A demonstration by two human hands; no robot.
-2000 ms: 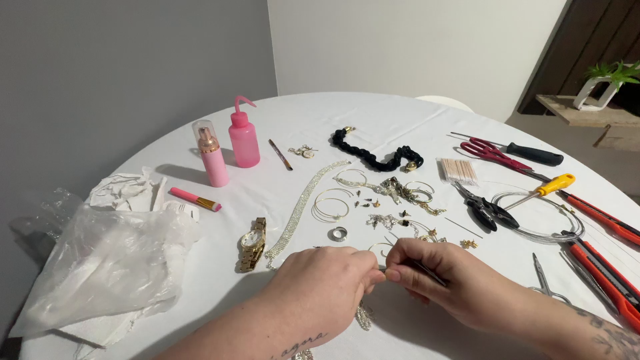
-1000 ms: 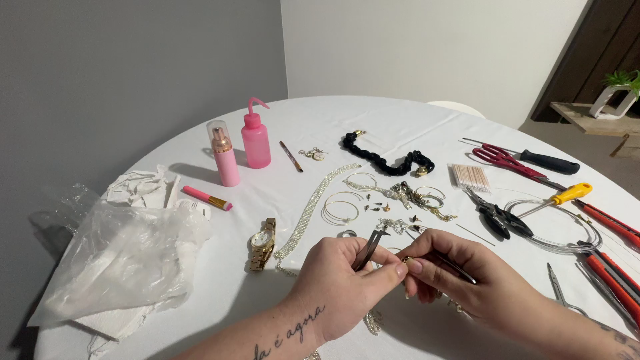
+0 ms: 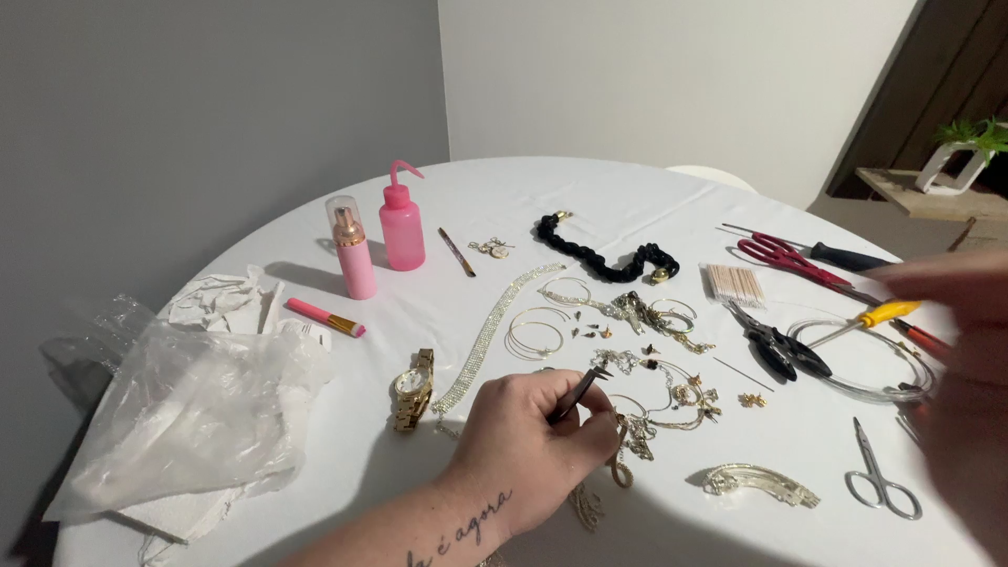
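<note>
My left hand (image 3: 543, 429) is closed around dark metal tweezers (image 3: 579, 394), whose tips point up and to the right. A gold-coloured piece of jewelry (image 3: 620, 465) hangs at its fingertips. Beyond it lie thin hoops (image 3: 535, 332), tangled chains (image 3: 639, 311) and small studs (image 3: 591, 331). My right hand (image 3: 965, 378) is a blur at the right edge, near the yellow-handled screwdriver (image 3: 890, 313) and the coiled wire (image 3: 835, 390); whether it holds anything is unclear. A silver hair clip (image 3: 760, 484) and small scissors (image 3: 880, 476) lie between the hands.
At left are a plastic bag (image 3: 197, 417), a gold watch (image 3: 413, 390), a pink brush (image 3: 324, 316), a pump bottle (image 3: 354, 256) and a squeeze bottle (image 3: 402, 228). A black twisted necklace (image 3: 602, 260), cotton swabs (image 3: 734, 285), black pliers (image 3: 776, 342) and red-handled scissors (image 3: 791, 260) lie farther back.
My right hand has moved away from my left hand to the right edge. The hair clip, not visible before, now shows on the table. My left hand still holds the tweezers.
</note>
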